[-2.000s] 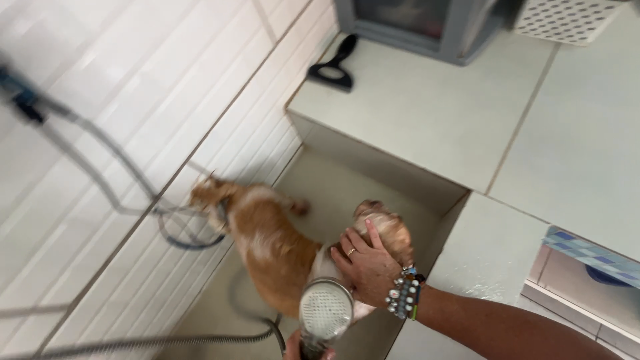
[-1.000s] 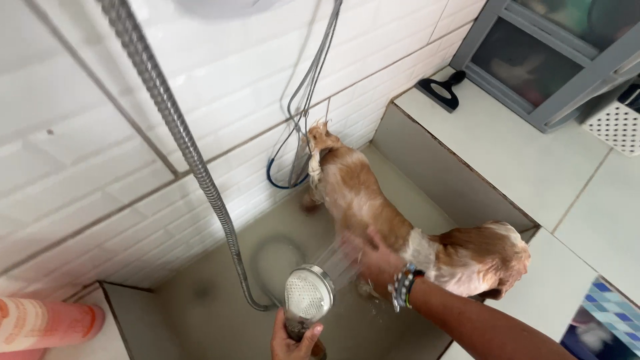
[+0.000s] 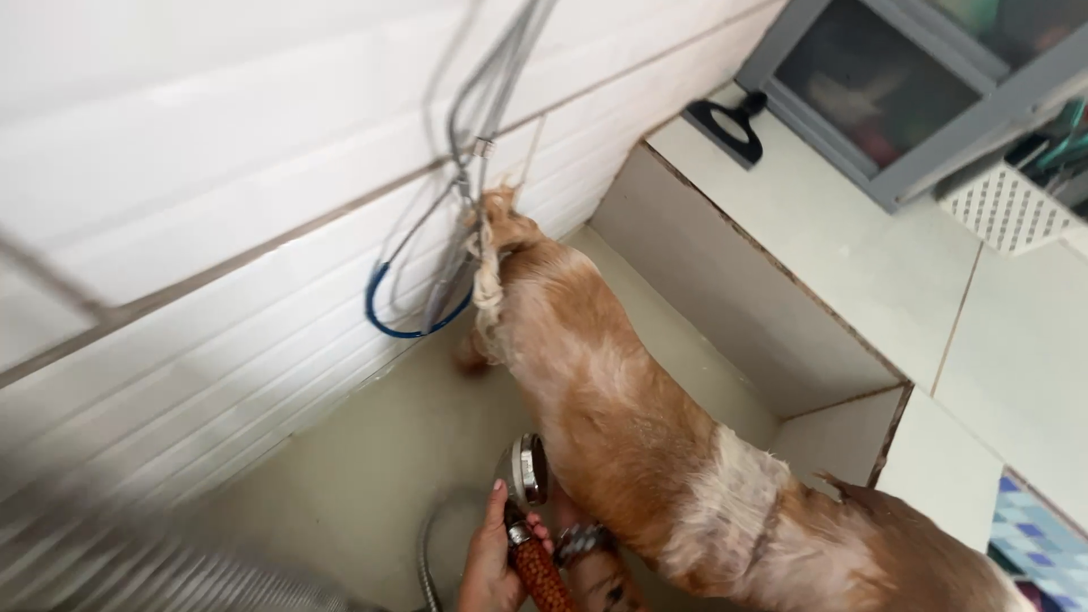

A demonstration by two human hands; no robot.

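Observation:
A wet brown-and-white dog (image 3: 629, 399) stands in the tiled tub, its head by the wall and its hindquarters at lower right. My left hand (image 3: 497, 552) holds the handheld shower head (image 3: 529, 469) by its orange beaded handle (image 3: 541, 574), with the face turned toward the dog's side. Beside it, my right hand (image 3: 571, 508), with a beaded bracelet (image 3: 582, 541) at the wrist, reaches under the dog's flank; its fingers are mostly hidden. A pale twisted rope collar (image 3: 488, 285) is around the dog's neck.
Grey cables and a blue loop (image 3: 399, 331) hang on the white tiled wall. A black squeegee-like tool (image 3: 729, 127) lies on the tiled ledge (image 3: 816, 221), near a grey framed cabinet (image 3: 884, 93) and a white perforated basket (image 3: 1007, 208). A blurred metal hose (image 3: 170, 552) crosses the lower left.
My right hand has moved from the dog's back down to its underside. The shower head has turned sideways and come close to the dog's flank. The view has shifted.

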